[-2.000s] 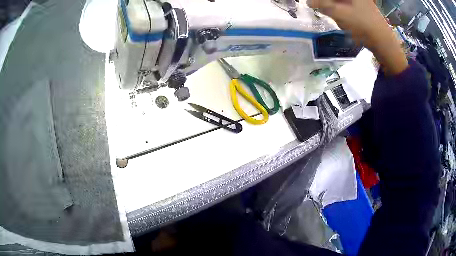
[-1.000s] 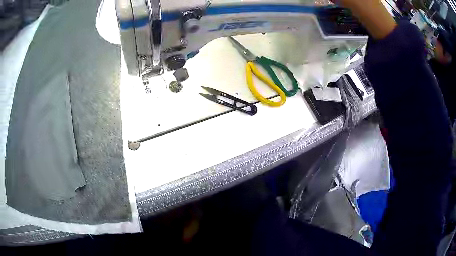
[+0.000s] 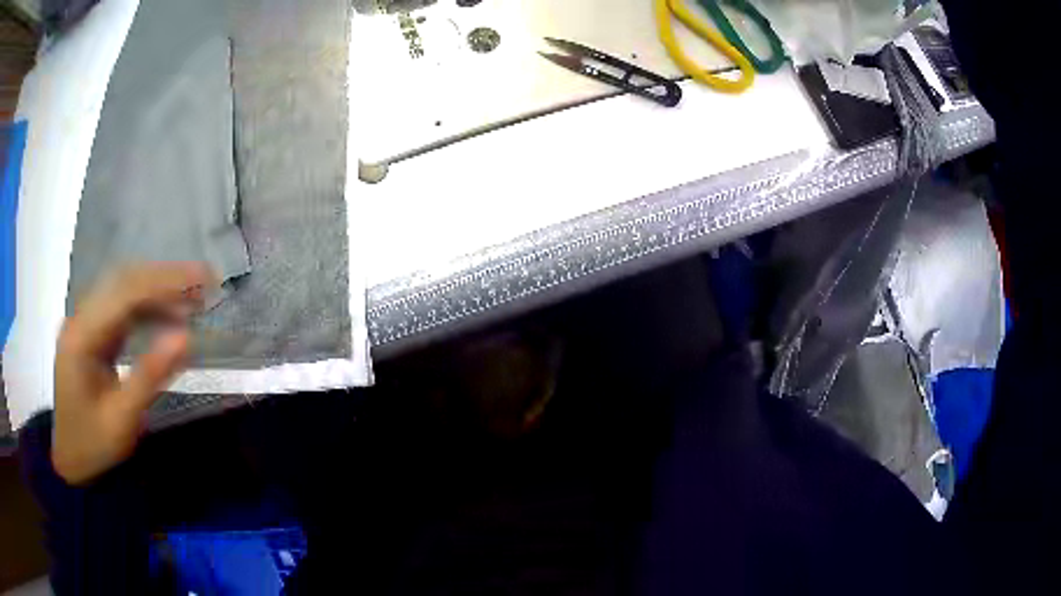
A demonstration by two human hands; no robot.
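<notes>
A grey main panel [image 3: 293, 175] with a white edge lies on the table at the left. A smoother, paler grey pocket piece or flap [image 3: 175, 151] lies on it. My left hand [image 3: 122, 361], blurred, is over the panel's lower left corner, thumb and forefinger apart. Its fingertips are close to the pale piece's lower corner; whether they touch it I cannot tell. My right hand is out of the picture; only the dark right sleeve [image 3: 1030, 233] shows at the right edge.
Black thread snips [image 3: 617, 72] and scissors with yellow and green handles [image 3: 710, 44] lie on the table [image 3: 489, 215]. A dark flat object [image 3: 855, 116] is right of them. A measuring strip [image 3: 605, 239] runs along the front edge. Grey and white fabric [image 3: 861, 303] hangs at the right.
The view has tilted down and left, so the sewing machine head has left the picture. My left hand has appeared at the panel. My right hand has left the top of the view.
</notes>
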